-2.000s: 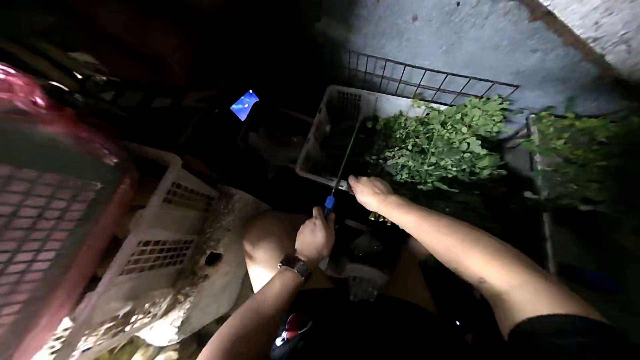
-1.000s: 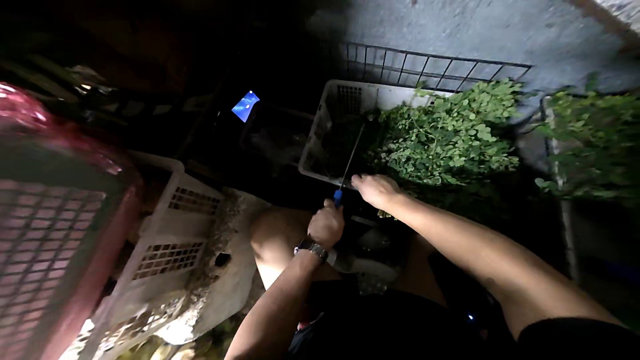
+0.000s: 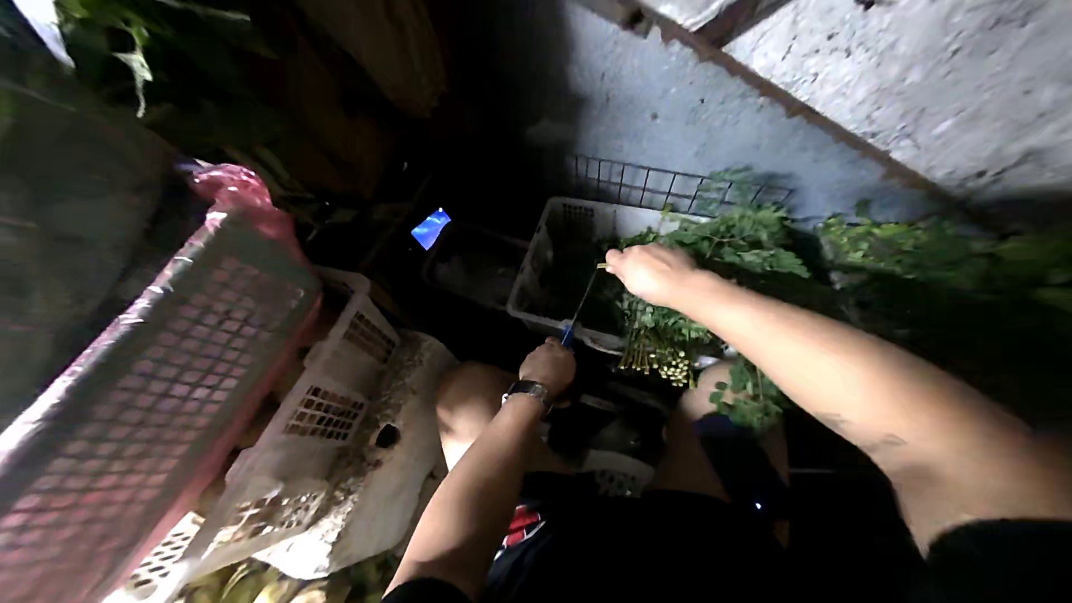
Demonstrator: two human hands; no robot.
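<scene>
My left hand (image 3: 548, 367), with a watch on its wrist, is closed around the blue handle of a thin-bladed tool (image 3: 569, 336), likely a knife. Its narrow blade points up and away toward my right hand (image 3: 649, 272). That hand pinches something small and yellowish, perhaps a stem end, near the blade's tip. Under and beside my right hand lies a leafy green bunch (image 3: 737, 239), its cut stem ends (image 3: 670, 364) turned toward my knees. The bunch lies partly over a white plastic crate (image 3: 523, 289). Exactly what the right fingers hold is too small to tell.
At the left stand a mesh-sided crate with pink plastic wrap (image 3: 239, 193) and white slotted crates (image 3: 335, 402). A wire rack (image 3: 645, 184) leans by the concrete wall (image 3: 712, 109). More greens (image 3: 896, 243) lie at the right. A small lit blue object (image 3: 431, 229) shows in the dark.
My right hand has moved away from the blue handle, up over the crate toward the blade's tip. The bunch's stem ends now show near my knee. The view has shifted.
</scene>
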